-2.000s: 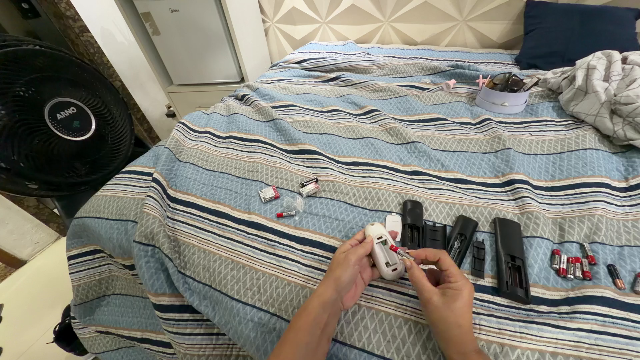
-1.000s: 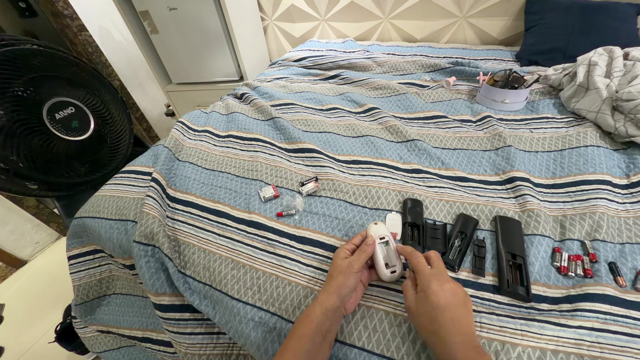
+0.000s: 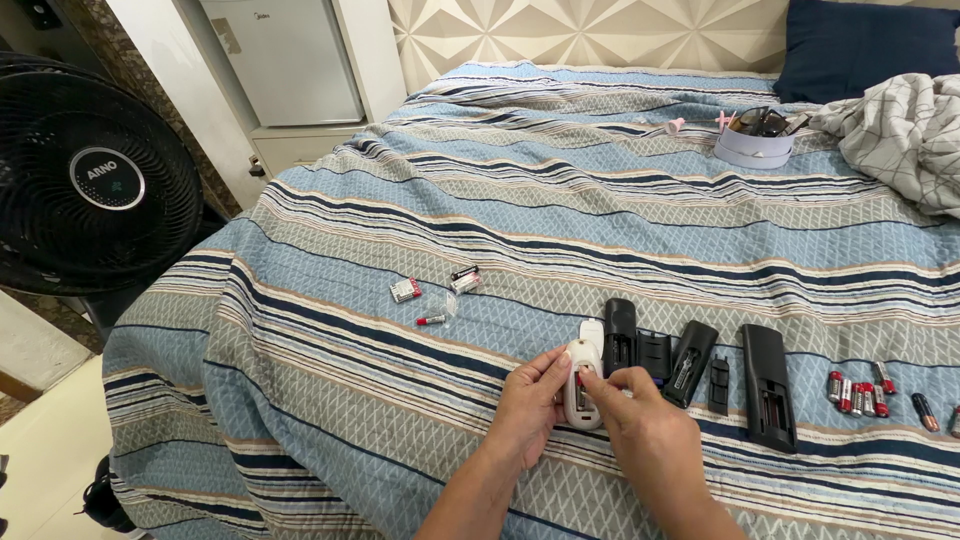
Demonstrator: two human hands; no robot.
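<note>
My left hand (image 3: 529,409) holds a white remote control (image 3: 583,412) by its left side, with its battery compartment facing up. A red-ended battery (image 3: 580,382) shows inside that compartment. The fingertips of my right hand (image 3: 649,427) press at the battery. Just beyond lies a white battery cover (image 3: 592,335). To the right on the bedspread are a black remote (image 3: 620,341), a black battery cover (image 3: 655,354), a second black remote (image 3: 689,364) holding a battery, a narrow black cover (image 3: 718,385) and a larger black remote (image 3: 769,386) with its compartment uncovered.
Several loose batteries (image 3: 857,397) lie at the right on the striped bedspread (image 3: 525,225). Battery packs (image 3: 405,290) and a single battery (image 3: 431,320) lie left of centre. A round box (image 3: 754,148) holding eyeglasses stands farther back. A black fan (image 3: 97,180) is at the left.
Two seconds ago my right fingers held a battery over the white remote; now a battery sits in its compartment under my fingertips. My left hand has kept hold of the remote.
</note>
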